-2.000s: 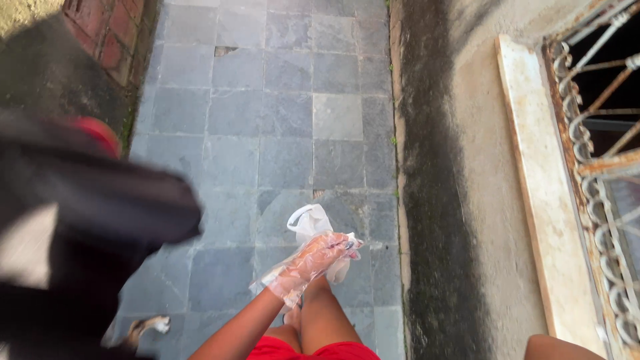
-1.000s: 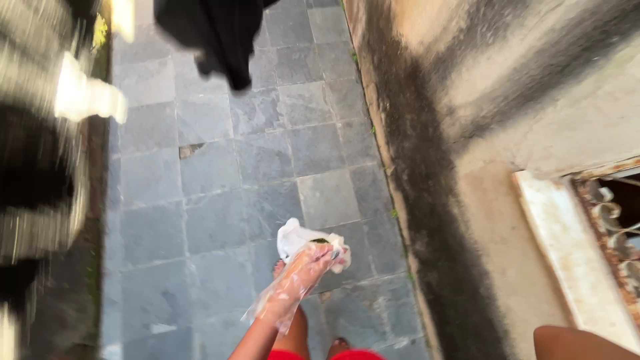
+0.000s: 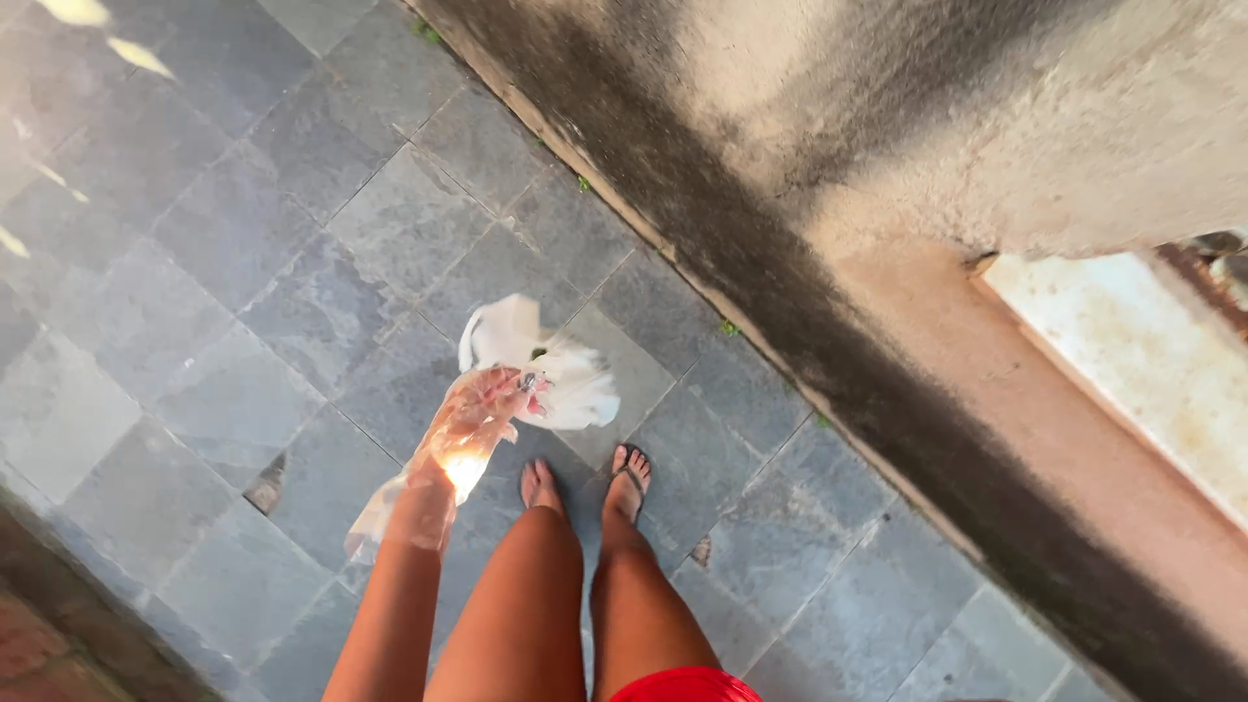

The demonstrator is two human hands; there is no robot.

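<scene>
My left hand (image 3: 487, 395), in a clear thin plastic glove that reaches past the wrist, is closed on a white plastic bag (image 3: 580, 382). The bag hangs bunched from the fingers above the stone floor, a loop of it standing up beyond the hand. A small dark spot shows at its top; what is inside cannot be seen. Just below the bag are my two feet, at least one in a dark flip-flop (image 3: 639, 476). My right hand is out of view.
Grey slate tiles (image 3: 380, 205) make up the floor, one with a broken corner. A stained plaster wall (image 3: 741, 185) runs diagonally along the right, with a pale window sill (image 3: 1121, 341). Reddish brickwork (image 3: 34, 639) is at the lower left.
The view has turned strongly, and the blurred dark shapes at the left and top are gone from it. My left hand still holds the white bag.
</scene>
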